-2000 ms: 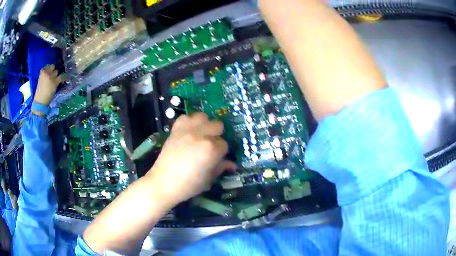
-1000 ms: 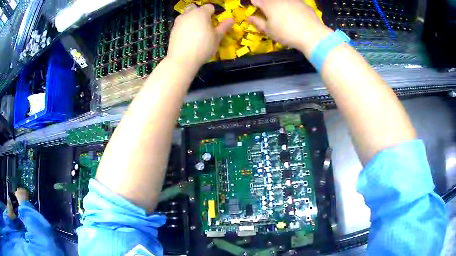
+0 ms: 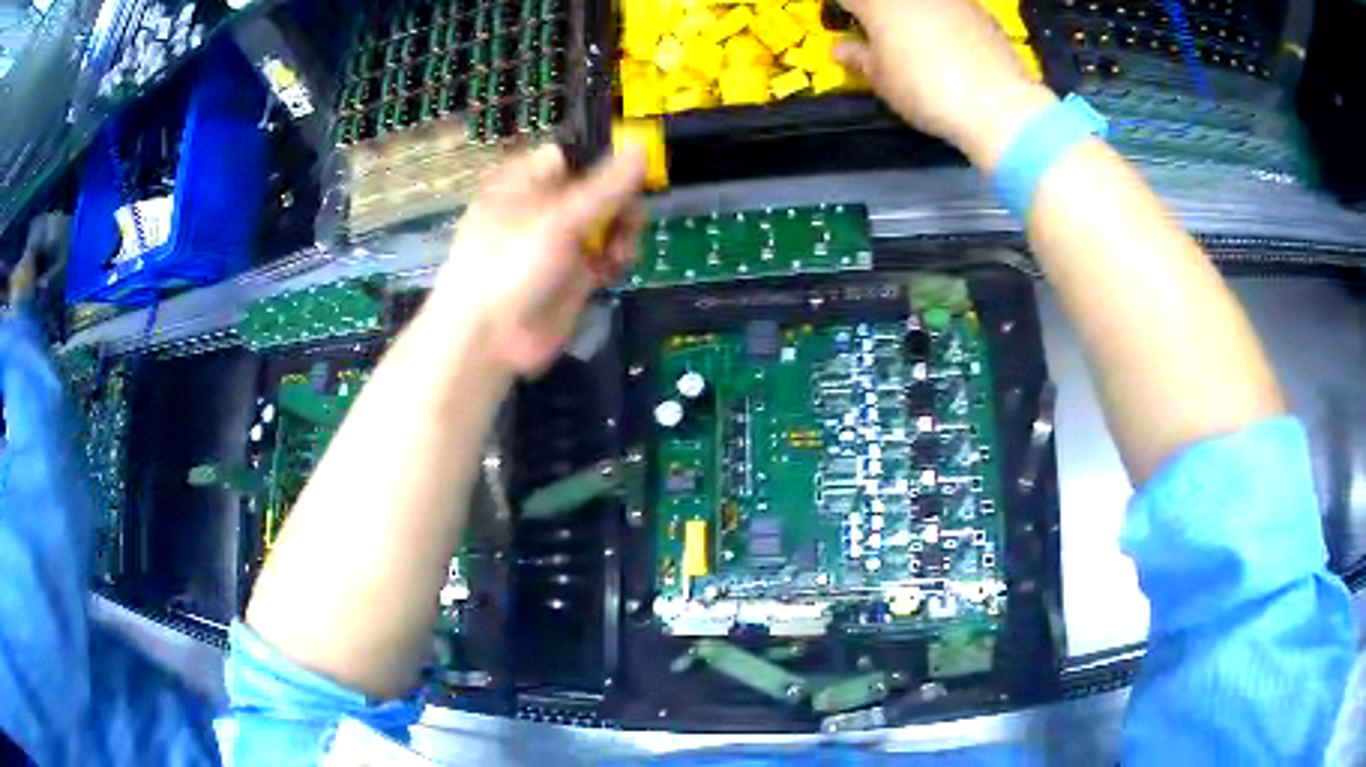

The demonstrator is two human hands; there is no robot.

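Observation:
My left hand (image 3: 542, 252) is in the air left of the component bin, with a yellow box capacitor (image 3: 641, 152) between thumb and fingers. More yellow shows lower at its fingers, blurred. My right hand (image 3: 932, 63) is over the heaped yellow capacitors (image 3: 734, 54) in the black bin; its fingertips are partly cut off, so I cannot tell what it holds. The main circuit board (image 3: 772, 435) lies in its black solder pallet (image 3: 1034, 599). One yellow capacitor (image 3: 695, 549) stands at its lower left, and two pale-topped cans (image 3: 680, 400) at its upper left.
A small green board strip (image 3: 757, 244) lies along the pallet's far edge. A second pallet with a board (image 3: 307, 393) is at left, partly behind my left arm. Stacked modules (image 3: 450, 75) and a blue bin (image 3: 187, 165) stand behind. A co-worker's blue sleeve (image 3: 53, 555) is at far left.
Both hands went from the board area to the bin. My left hand has since come out of the bin, down and left, with a yellow capacitor. My right hand remains over the bin.

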